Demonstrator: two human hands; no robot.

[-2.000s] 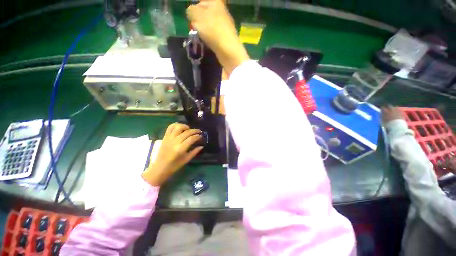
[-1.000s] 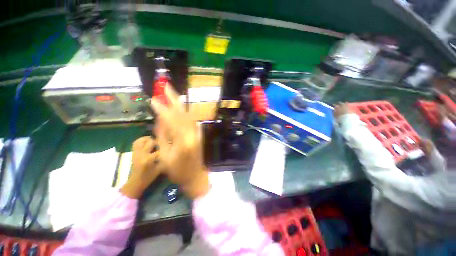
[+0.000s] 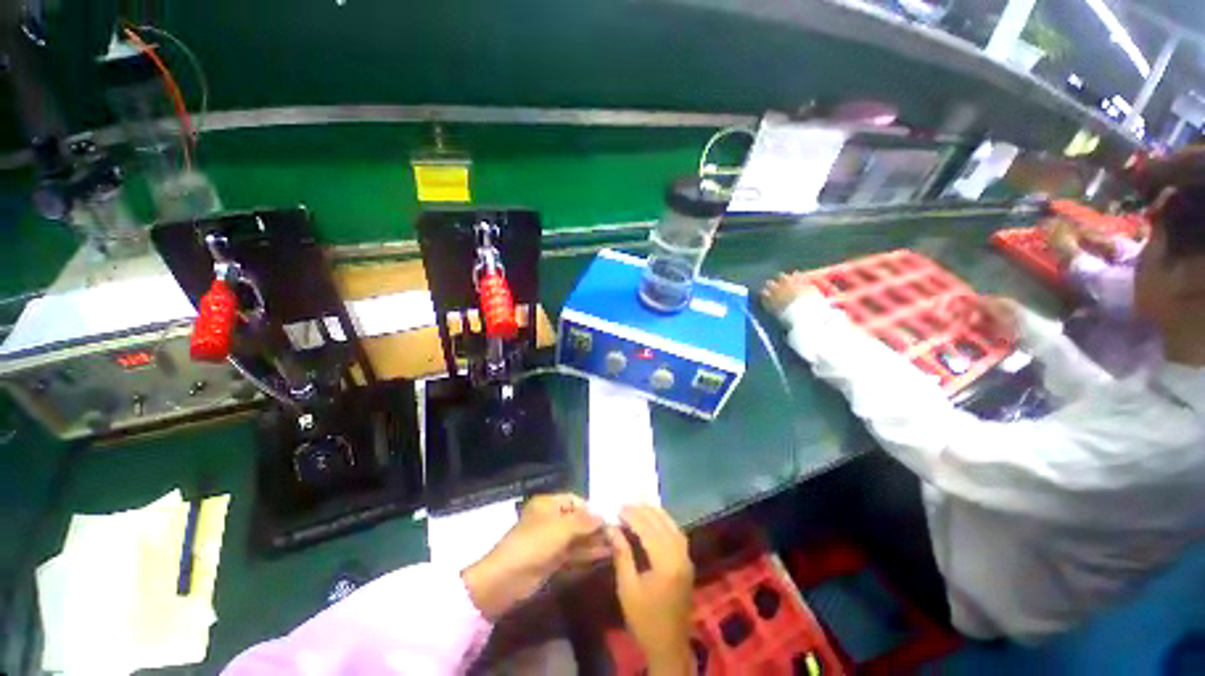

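Observation:
My left hand (image 3: 539,548) and my right hand (image 3: 654,571) meet at the fingertips at the bench's front edge. A tiny pale part (image 3: 613,520) seems pinched between them; its shape is unclear. A small dark watch-like unit (image 3: 346,586) lies on the bench left of my hands, near my sleeve. Two black toggle fixtures stand behind: the left one (image 3: 284,495) shows a round nest, the right one (image 3: 463,462) stands beside it. Their red handles (image 3: 214,321) (image 3: 497,304) hang down in front of the upright plates. Neither hand touches a fixture.
A red-orange tray (image 3: 780,581) with dark units lies low beside my right hand. A blue control box (image 3: 634,337) bears a clear jar (image 3: 678,251). A pale control box (image 3: 119,383), papers (image 3: 112,581) and a pen (image 3: 189,548) are left. A neighbouring person (image 3: 1004,502) handles another tray at right.
The view has turned right. My right hand has let go of the left fixture's handle and my left hand has left its base. Both hands are now together farther right, above the low tray.

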